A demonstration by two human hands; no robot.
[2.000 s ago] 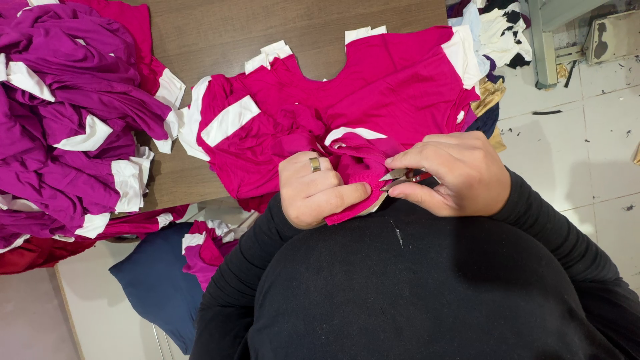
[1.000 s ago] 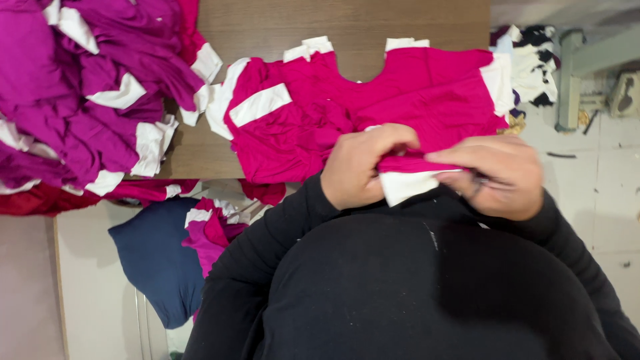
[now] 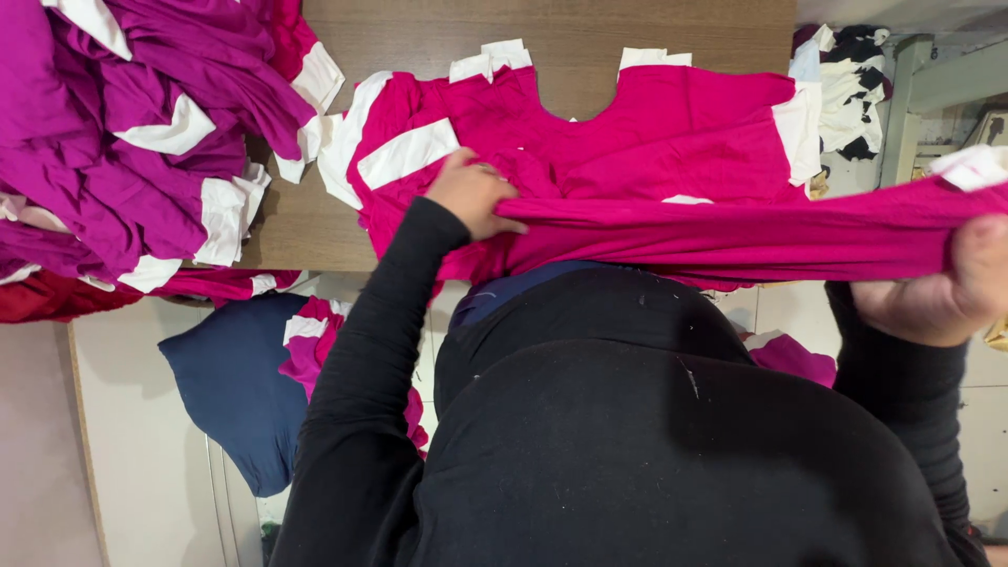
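Bright pink fabric (image 3: 677,118) with white patches along its edges lies on the wooden table, with a curved cut-out at its far side. A long pink length of it (image 3: 709,236) is drawn out sideways between my hands. My left hand (image 3: 472,193), with a ring on one finger, grips the bunched cloth near the table's front edge. At the far right my right hand (image 3: 945,276) grips the other end, beside a blurred white patch (image 3: 969,167). The snips are not visible.
Purple garments with white patches (image 3: 157,150) are heaped on the wooden table (image 3: 315,232) at left. Below hang or lie navy cloth (image 3: 236,386) and pink pieces (image 3: 311,339). Scraps (image 3: 850,94) and a metal frame (image 3: 906,118) are at the right.
My hands were close together on the cloth, with snips in the right hand two seconds ago. The right hand has moved far right, and the fabric is now stretched between both hands.
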